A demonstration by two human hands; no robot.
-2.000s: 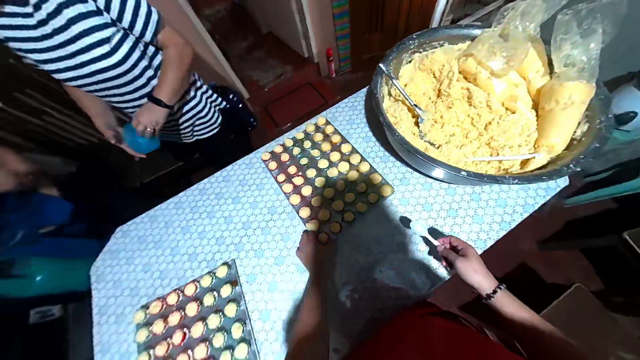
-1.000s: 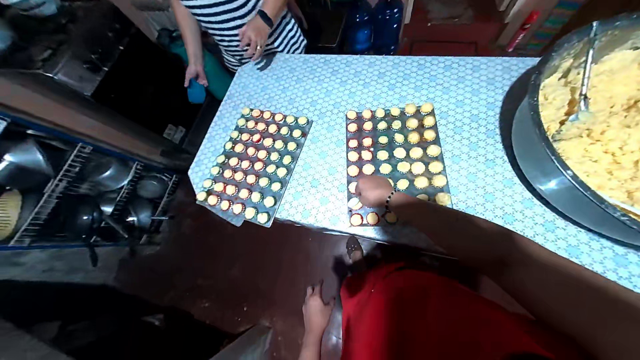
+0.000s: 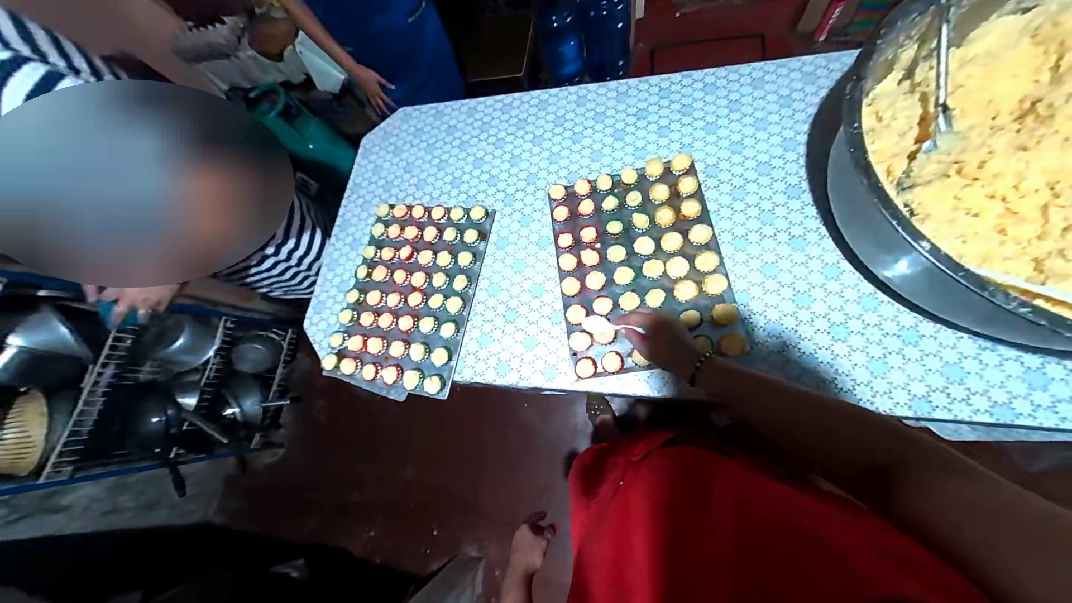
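Observation:
My right hand (image 3: 662, 339) grips a white plastic spoon (image 3: 620, 327), its bowl over the lower left part of the right tray (image 3: 605, 266). Rows of small fluted cups filled with pale yellow dough, some with red and some with green liners, stand on this dark tray. My wrist and fingers hide a few cups near its lower edge. Left of it lies a second tray (image 3: 463, 322) of similar filled cups. My left hand (image 3: 532, 543) hangs low over the floor, away from the table, fingers apart and with nothing seen in it.
A large metal basin (image 3: 871, 226) of yellow dough, with a metal spoon (image 3: 943, 75) in it, stands at the table's right. A person in a striped shirt (image 3: 289, 251) is at the left, another person in blue (image 3: 402, 42) behind. A pot rack (image 3: 92, 402) stands lower left.
My left hand has left the right tray's edge, where it was two seconds ago. My right hand, then beside that tray, is now over its cups. The view has swung markedly.

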